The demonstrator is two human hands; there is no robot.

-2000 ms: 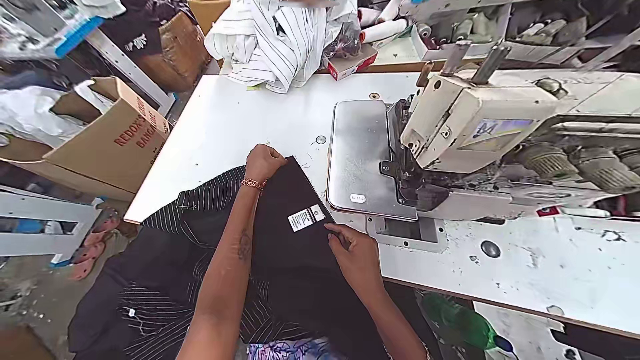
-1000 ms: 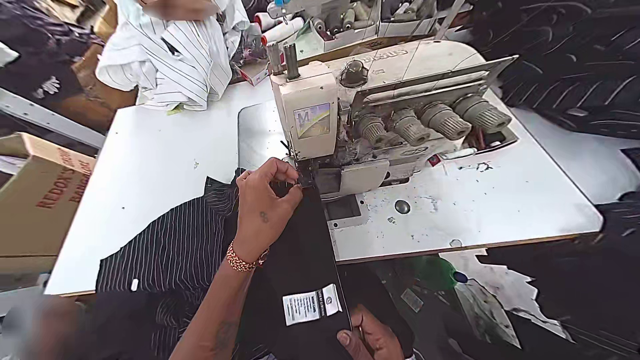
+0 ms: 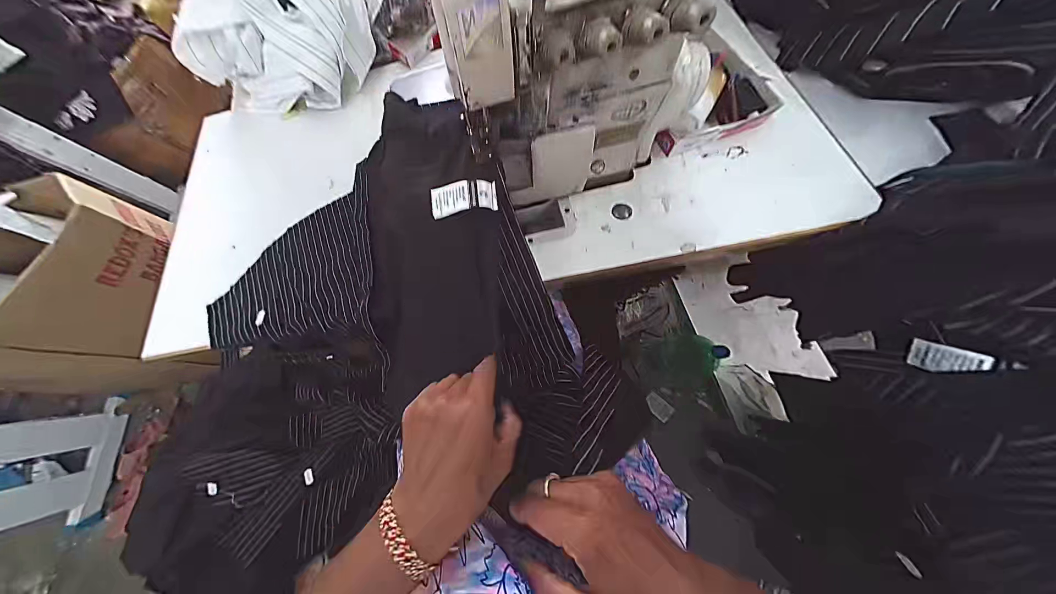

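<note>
A black cloth panel (image 3: 437, 280) with a white label (image 3: 464, 199) runs from the needle area of an overlock sewing machine (image 3: 577, 91) down toward my lap, beside black pinstriped fabric (image 3: 305, 272). My left hand (image 3: 458, 445), with a beaded bracelet, grips the panel's right edge below the label. Lower and to the right, my right hand (image 3: 594, 520), wearing a ring, pinches dark cloth of the same garment; its fingertips are partly hidden. The far end of the panel lies at the presser foot (image 3: 480, 136).
White striped fabric (image 3: 276, 54) is heaped at the back of the white table (image 3: 701, 206). A cardboard box (image 3: 82, 280) stands at left. More black garments (image 3: 932, 272) are piled at right, near a green bottle (image 3: 689, 363) under the table edge.
The labelled panel, flat on the table left of the machine two seconds ago, now runs up to the needle area. My left hand has moved from the needle down toward my lap. The view has shifted.
</note>
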